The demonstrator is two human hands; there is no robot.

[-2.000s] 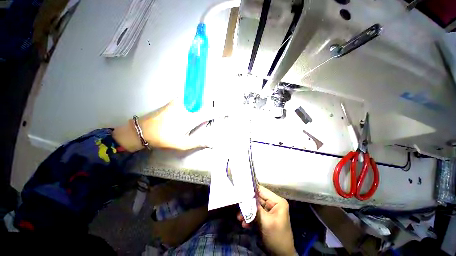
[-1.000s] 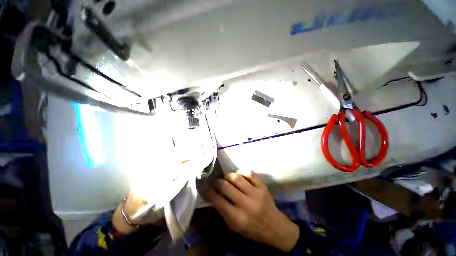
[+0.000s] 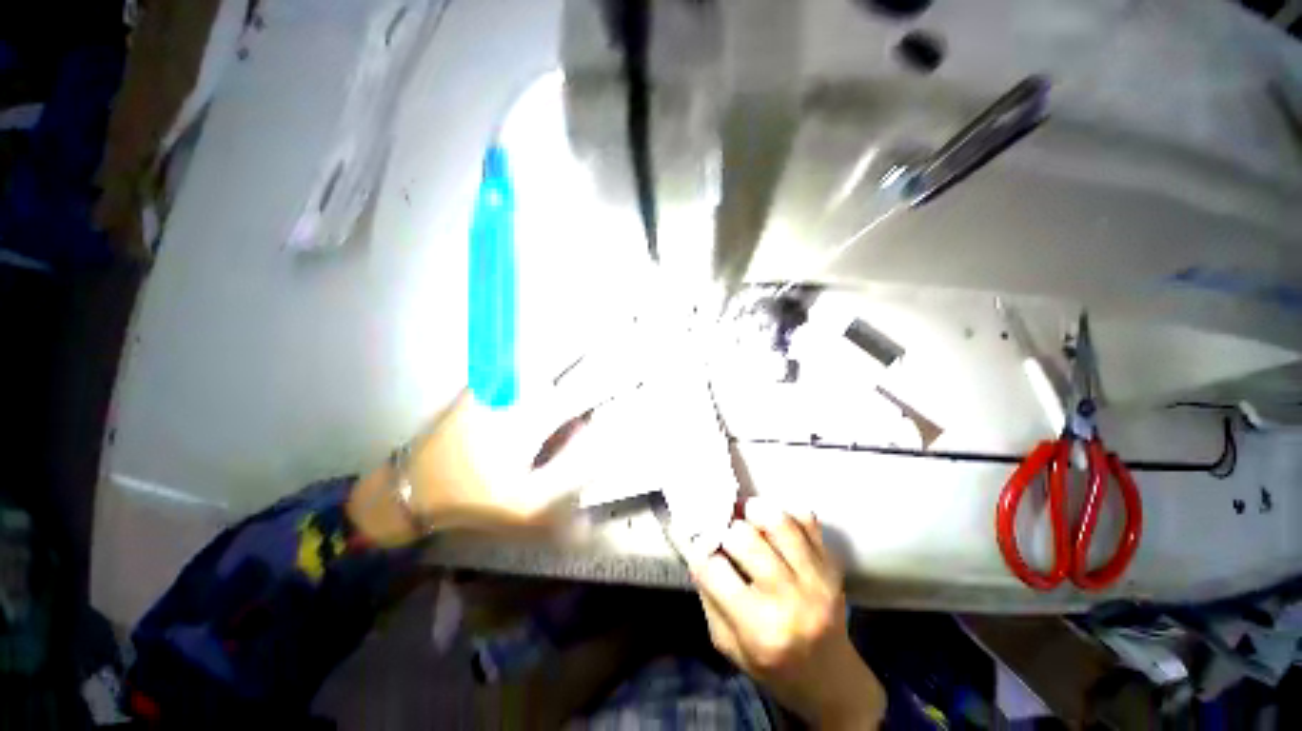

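Observation:
White slotted pieces lie at the needle area and run toward me, washed out by glare, with dark slits showing. My right hand pinches their near end at the table's front edge. My left hand lies on the table left of the needle area, over the left part of the white work; its fingers are lost in the glare, so its hold cannot be told. The presser foot and needle area shows as small dark parts in the bright light.
A cyan bottle-like body stands out left of the needle. Red-handled scissors lie at right. A dark scrap and brown wedge lie between. Stacked white slotted pieces lie at upper left. The machine head fills the upper right.
The view swung right and close, then back left. The white work, bunched and curled a second ago, now lies flatter. My left hand is back in view beside the needle area.

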